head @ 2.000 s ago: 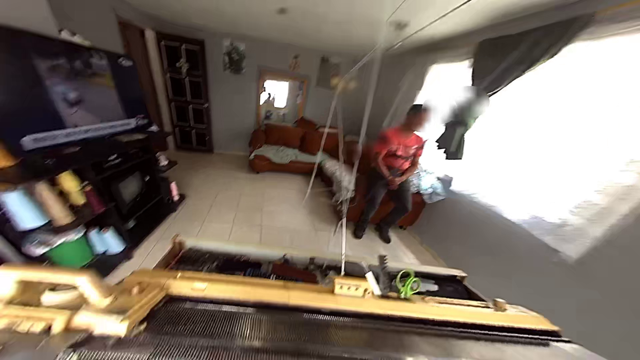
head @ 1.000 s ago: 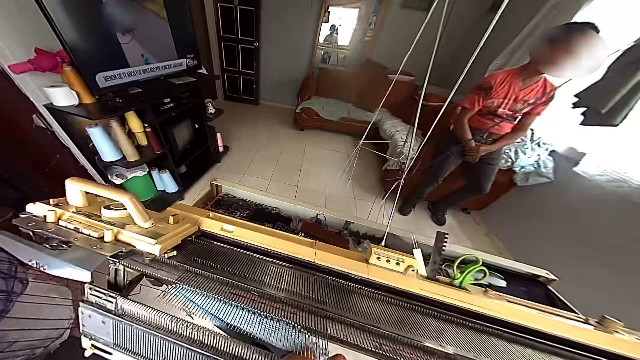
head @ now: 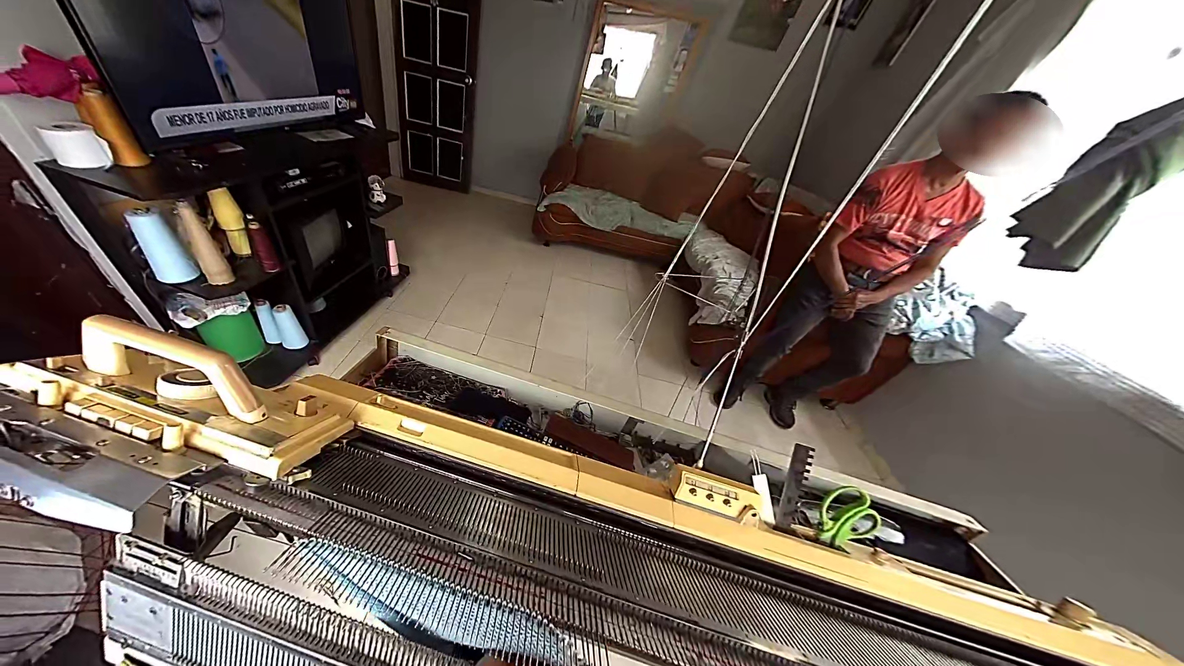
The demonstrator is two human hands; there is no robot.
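Neither of my hands can be made out. A small brown patch at the bottom edge, below the knitting, is too cut off to identify. A knitting machine's needle bed (head: 592, 532) runs diagonally across the lower view. Its yellow carriage with a curved handle (head: 176, 356) sits at the left end. Light blue knitted fabric (head: 435, 597) hangs among the needles and metal comb teeth at lower centre. White yarn strands rise from near the yellow control block (head: 715, 493) on the rail. Green-handled scissors (head: 846, 518) lie behind the rail, beside a dark toothed comb (head: 795, 483).
A wooden-edged tray (head: 555, 393) behind the machine holds cables and small items. A black shelf (head: 120, 180) with yarn cones and a television (head: 222, 65) stands at left. Farther back are a brown sofa (head: 610, 236) and a seated person in a red shirt (head: 902, 217).
The view has tilted down and shifted left since the oldest frame. Skin-coloured bits at the bottom edge one second ago now show only as a small patch.
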